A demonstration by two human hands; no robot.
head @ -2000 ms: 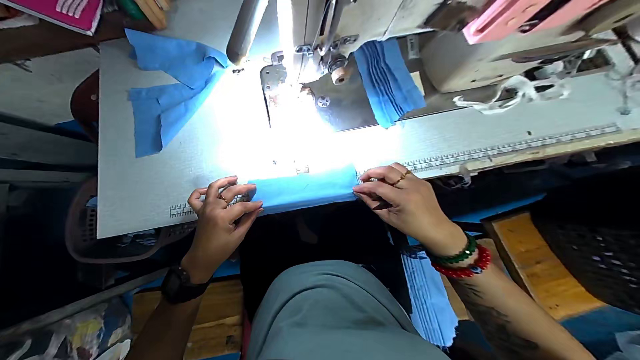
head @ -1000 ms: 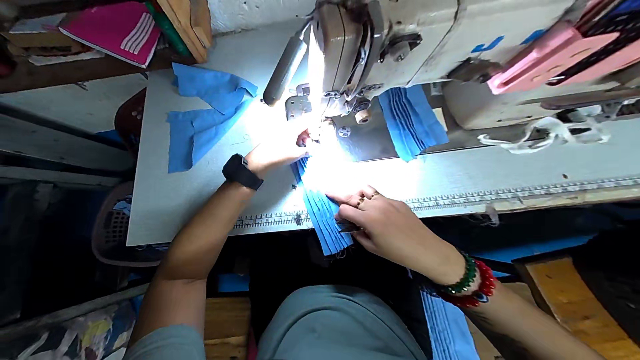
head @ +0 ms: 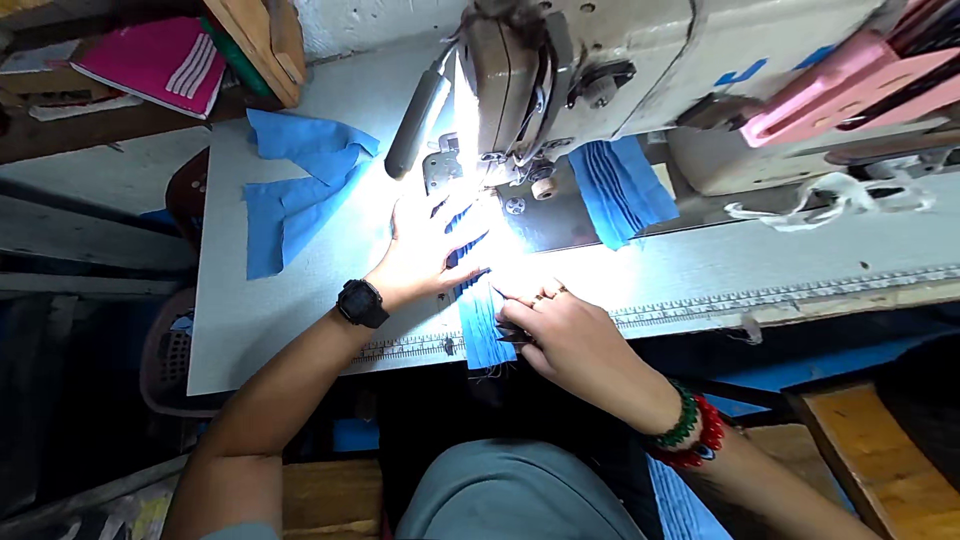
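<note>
A pleated strip of blue cloth (head: 484,326) runs from the sewing machine's needle area to the table's front edge. My left hand (head: 435,244) lies spread on its upper part, fingers apart, washed out by the machine's lamp. My right hand (head: 562,326) is closed around a small dark pointed metal tool, perhaps thread snips, beside the strip's right edge. The sewing machine head (head: 510,82) stands just beyond my hands; the glare hides its needle and foot. A second pleated blue piece (head: 622,191) lies right of the needle area.
Loose blue cloth pieces (head: 300,187) lie at the table's left. A measuring tape (head: 750,298) runs along the front edge. White cloth ties (head: 832,201) and a pink holder (head: 825,90) are at the right. A pink notebook (head: 161,64) rests on a shelf, and a plastic basket (head: 169,360) stands below left.
The blue strip lay crosswise between both hands two seconds ago; now it points toward the machine. My left hand has moved from the front edge up to the needle area and has spread its fingers.
</note>
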